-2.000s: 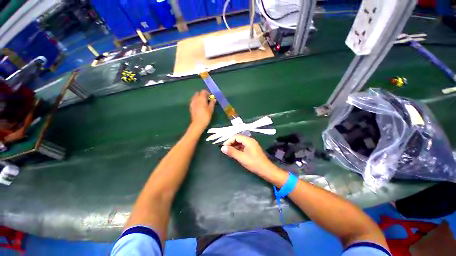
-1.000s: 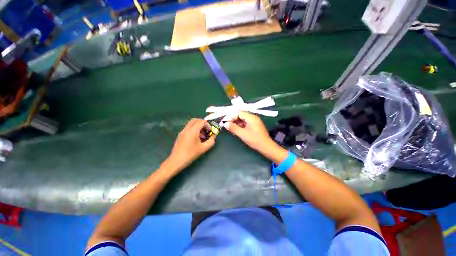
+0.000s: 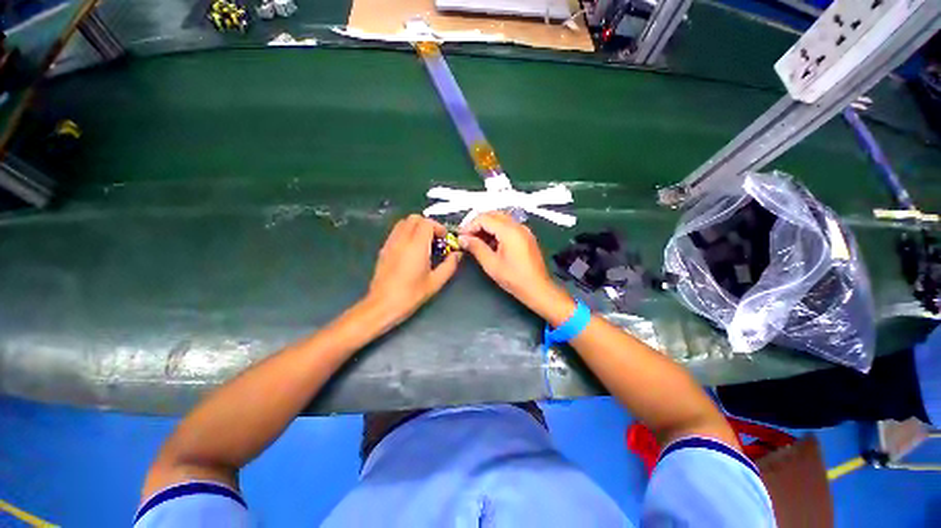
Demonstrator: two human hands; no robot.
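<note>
A small yellow-and-black component point(image 3: 448, 244) is held between both hands, just on the near side of the white strips. My left hand point(image 3: 404, 270) grips it from the left. My right hand point(image 3: 508, 260) touches its right side with thumb and fingertips; whether a small piece is between them is too small to tell. White strips point(image 3: 547, 198) lie crossed on the green belt point(image 3: 258, 134). A loose pile of black pieces point(image 3: 598, 263) lies right of my right hand.
A clear bag of black pieces point(image 3: 769, 268) stands at the right, near a metal post point(image 3: 764, 144) with a white power strip point(image 3: 841, 46). A blue-violet strip point(image 3: 452, 98) runs away from me to a brown sheet point(image 3: 382, 19). Yellow-black components point(image 3: 227, 14) lie at the far left.
My left hand has brought the component from beside the blue-violet strip back to my right hand. The view has tilted down, and both hands now meet at the component.
</note>
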